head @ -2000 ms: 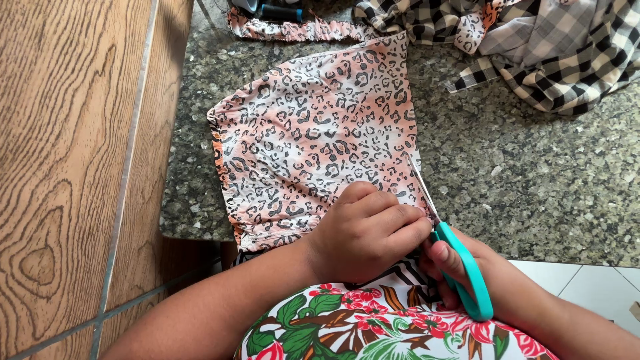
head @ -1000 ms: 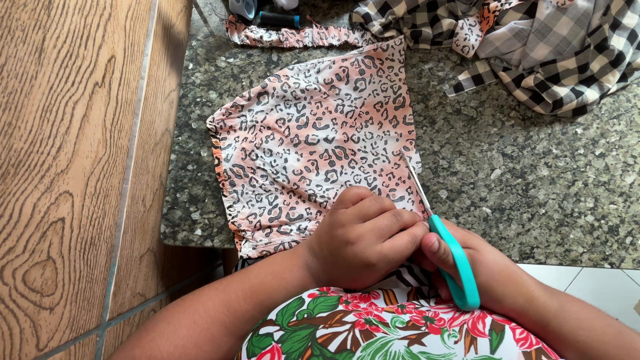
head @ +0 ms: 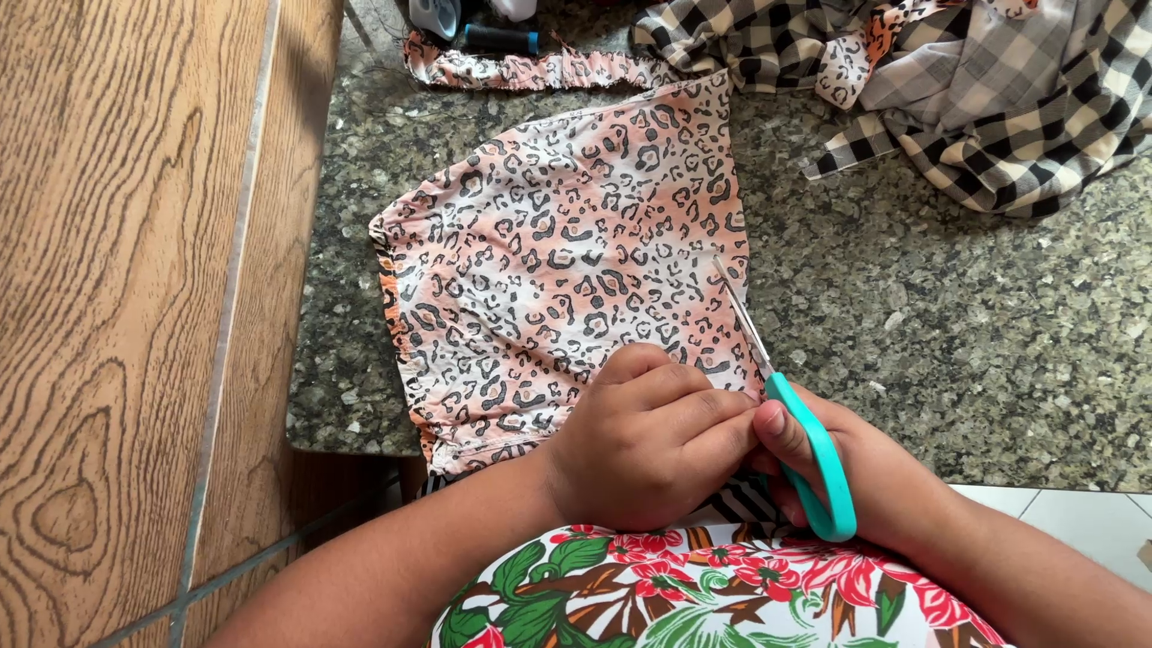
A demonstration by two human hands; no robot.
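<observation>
A leopard-print cloth piece (head: pixel 576 243) in pink, white and black lies flat on the granite countertop, its near edge reaching toward my floral clothing. My left hand (head: pixel 652 436) rests on its lower right part, fingers bent and gripping the cloth near the right edge. Scissors with turquoise handles (head: pixel 823 468) are in my right hand (head: pixel 810 441), thumb at the handle loop. Their narrow metal blades point up and left over the right edge of the cloth and look nearly closed. My hands meet at that edge, and the fingertips there are partly hidden.
A gathered leopard-print strip (head: pixel 540 70) lies along the far side of the granite countertop (head: pixel 900 360), beside a spool of dark thread (head: pixel 501 39). Black-and-white checked fabric (head: pixel 1008 135) is bunched at the upper right. Brown wood-grain tiles (head: pixel 117 270) run down the left.
The scissors have tilted slightly, with their tips shifting up and left over the cloth's right edge. My left hand stays on the cloth.
</observation>
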